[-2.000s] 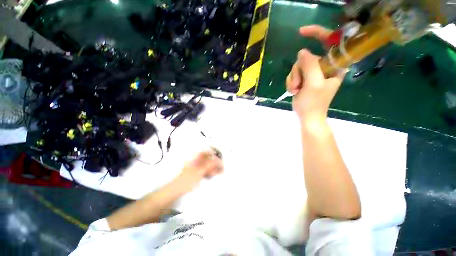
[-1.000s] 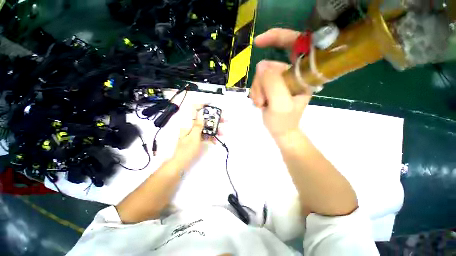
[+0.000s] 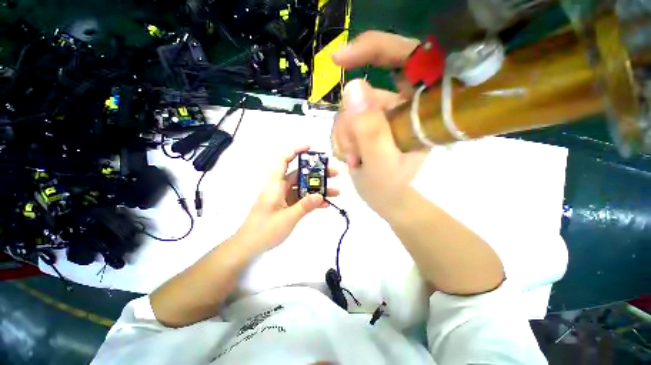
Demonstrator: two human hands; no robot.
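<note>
My left hand (image 3: pixel 285 203) holds a small black power adapter (image 3: pixel 313 175) by its edges. Its circuit board faces up and shows a yellow block and blue and silver parts. Its black output cable (image 3: pixel 340 246) runs down to a bundled coil and a plug near my lap. My right hand (image 3: pixel 375 135) grips an amber-brown dispensing gun (image 3: pixel 500 96) with pale bands, to the right of the adapter and above it. A red piece (image 3: pixel 426 63) sits by my index finger. The gun's nozzle is hidden behind my fist.
A white work sheet (image 3: pixel 457 192) lies under my hands. A tangled adapter pile (image 3: pixel 78 135) covers the left and far left. A separate adapter (image 3: pixel 180 116) with its cable coil (image 3: pixel 213 150) lies on the sheet beside it. Yellow-black hazard tape (image 3: pixel 330 68) runs beyond the sheet over green surface.
My left hand has brought an adapter up, face visible, and now holds it closer to my right hand. The gun has moved left and looks larger. The view has shifted slightly.
</note>
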